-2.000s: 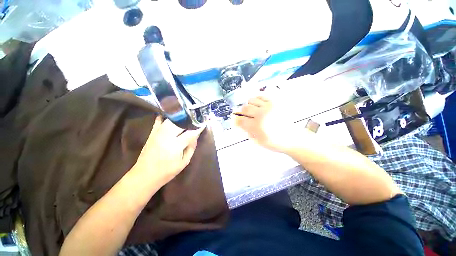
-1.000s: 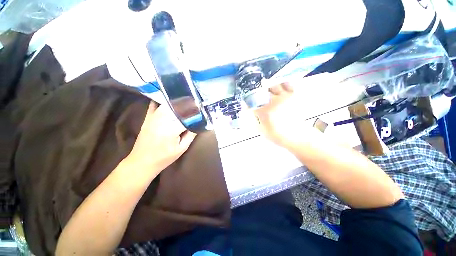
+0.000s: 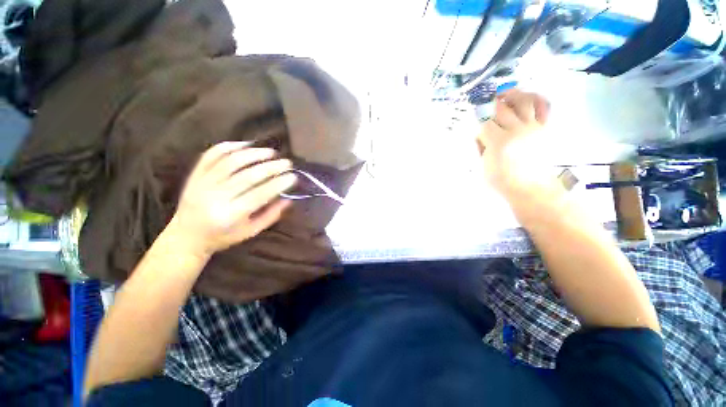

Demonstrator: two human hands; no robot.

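Observation:
The brown fabric lies bunched on the left of the white table, away from the needle area. My left hand lies on it with bent fingers; whether it grips the cloth is unclear. The white cord loop shows at its fingertips on the cloth. My right hand is curled beside the sewing machine's presser foot area; glare hides what its fingers hold, if anything. Plaid fabric hangs over my lap at left, and more plaid fabric hangs at right.
An open cardboard box with black items and white round pieces stands at the right. A dark rod pokes out of it. A small brown square lies on the table. A black strap drapes over the machine head.
My left hand and the brown fabric have moved left, away from the needle, and the white cord has come into view. The head view has shifted. My right hand stays near the machine.

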